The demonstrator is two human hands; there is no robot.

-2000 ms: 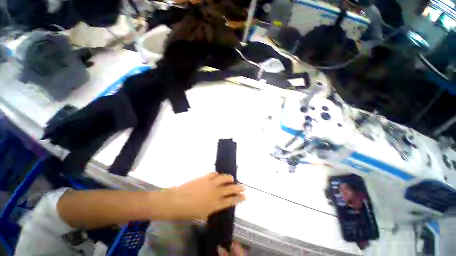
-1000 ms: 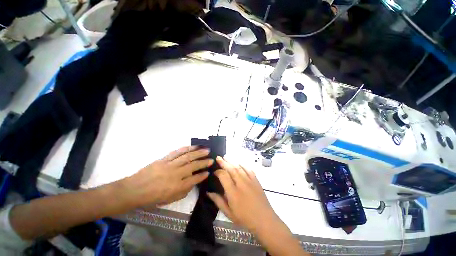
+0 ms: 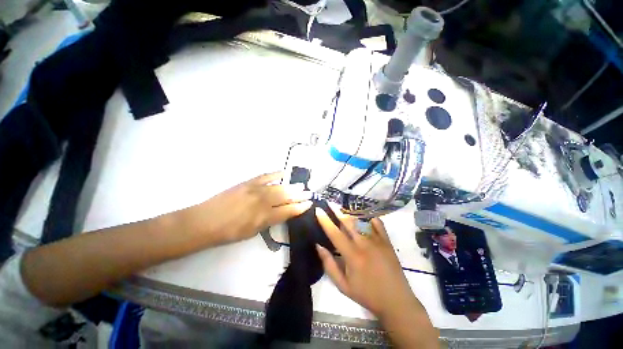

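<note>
A black fabric strip [image 3: 298,276] runs from under the needle area of the white sewing machine [image 3: 437,153] down over the table's front edge. Its far end shows as a small dark piece beyond the fingertips. My left hand [image 3: 256,204] lies on the strip's left side, fingertips close to the presser foot area. My right hand [image 3: 358,262] lies on its right side, fingers pressing the strip at the machine head. The needle and presser foot are mostly hidden by the head and fingers.
A pile of black pieces [image 3: 75,88] lies at the left and back, with strip ends trailing. A smartphone [image 3: 466,269] showing a video lies right of my right hand. A grey post [image 3: 411,48] stands on the machine head. Measuring tape [image 3: 198,310] runs along the front edge.
The strip, first under my left hand at the table front, has moved to the machine head. My right hand has come onto it. The view has shifted closer to the machine.
</note>
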